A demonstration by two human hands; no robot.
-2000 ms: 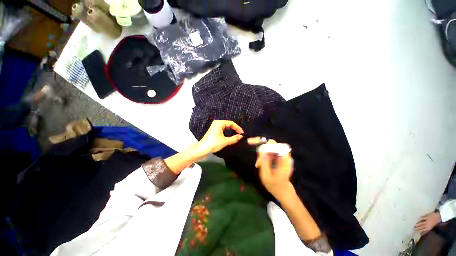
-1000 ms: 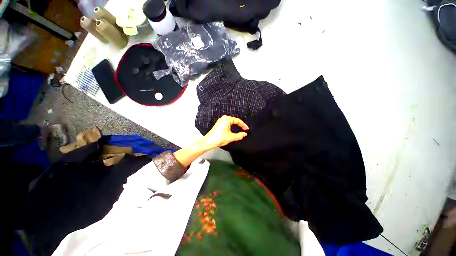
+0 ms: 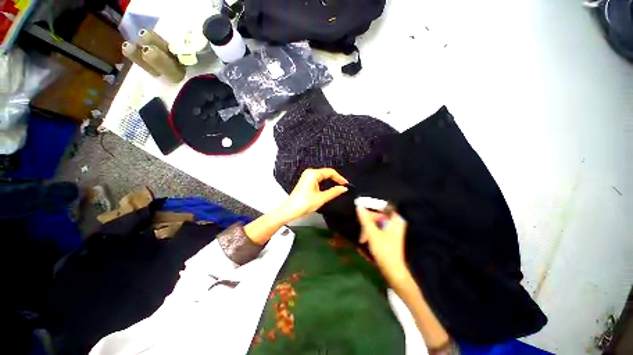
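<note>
A large dark garment (image 3: 458,208), checked on one part and plain black on the other, lies on the white table and hangs toward my lap. My left hand (image 3: 316,194) pinches its edge between thumb and forefinger; a small dark spot shows at the fingertips, too small to name surely. My right hand (image 3: 382,232) is just right of it over the black side, slightly blurred, fingers curled, with a white wrap or thimble (image 3: 370,203) at the fingers and something small with a blue part in the palm. No needle or thread can be made out.
A round black tray with red rim (image 3: 216,149) holds dark buttons and a white disc. Around it are a phone (image 3: 160,125), crinkled plastic bag (image 3: 277,76), bottle (image 3: 225,39) and tan thread cones (image 3: 164,64). A black garment heap (image 3: 312,21) lies at the far side.
My right hand, out of view one second ago, is back beside my left hand. My left hand still pinches the cloth edge. The view has shifted slightly.
</note>
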